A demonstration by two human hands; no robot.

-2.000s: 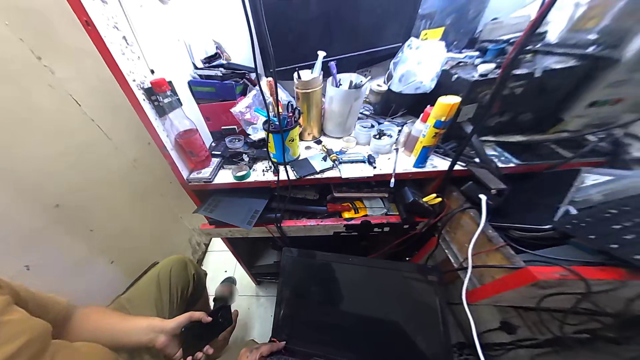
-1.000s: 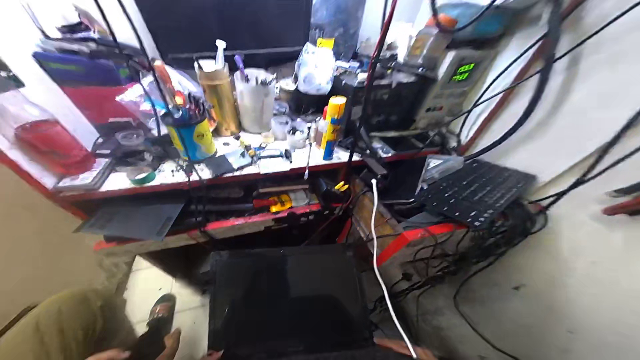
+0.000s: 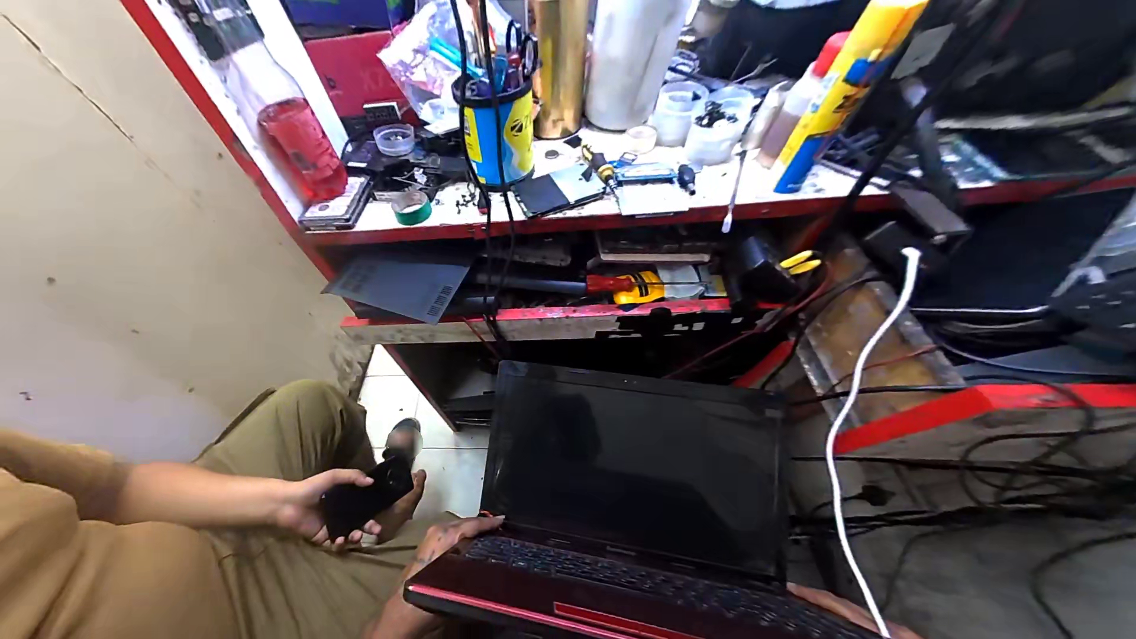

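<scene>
An open laptop with a dark screen (image 3: 635, 470) and a dark red base rests low in the middle of the head view. My left hand (image 3: 444, 546) grips the laptop's left side near the hinge. At the right edge of the base, my right hand (image 3: 843, 611) shows only in part beside the keyboard (image 3: 657, 586), its fingers mostly hidden. A white cable (image 3: 856, 382) hangs down past the right side of the screen and crosses close to my right hand. To the left, another person's hands (image 3: 306, 510) hold a black phone (image 3: 364, 499).
Ahead stands a red-edged workbench (image 3: 577, 220) with a pen cup (image 3: 499, 133), a yellow tube (image 3: 843, 93), small plastic tubs (image 3: 710, 133) and a bottle of red liquid (image 3: 302, 146). Below it, a shelf holds a red-handled screwdriver (image 3: 608, 284). Loose black cables (image 3: 1003, 497) hang at the right.
The laptop's keyboard and base now show below the screen, where earlier frames show mainly the screen. The view has swung right and then back left.
</scene>
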